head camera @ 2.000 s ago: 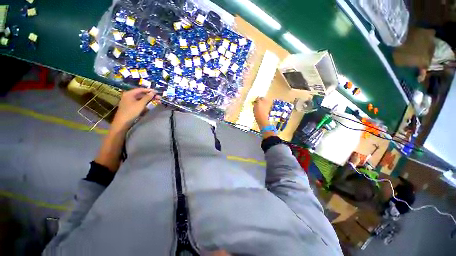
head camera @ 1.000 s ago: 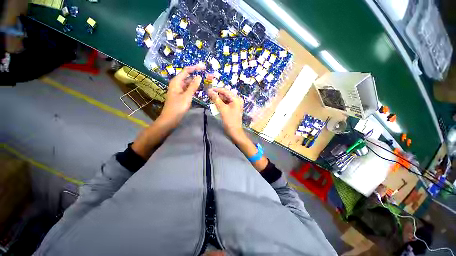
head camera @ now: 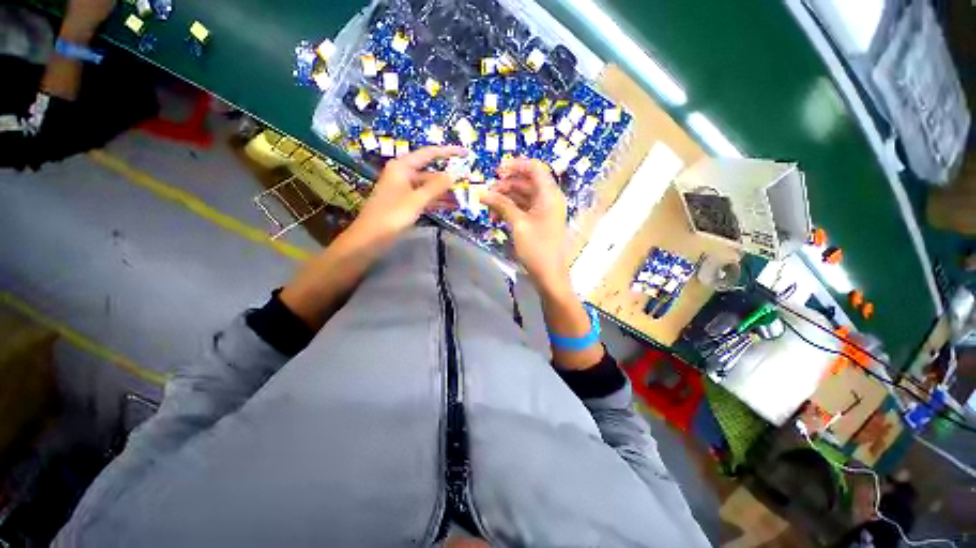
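Observation:
A clear blister tray holds a pile of blue circuit board modules with white and cream blocks. My left hand and my right hand are raised over the tray's near edge, close together. A small module with a white block is between my fingertips, and both hands seem to grip it. Its details are blurred. A long white adhesive pad sheet lies on the cardboard to the right of the tray.
An open white parts bin stands at the right, with a tape roll beside it. A small group of modules lies on the cardboard. Tools and black cables are farther right. Another person's arm shows at upper left.
My right hand has come from the white sheet to my left hand over the tray. Since the last earlier frame, my right hand has turned more upright and the module shows between both hands' fingertips.

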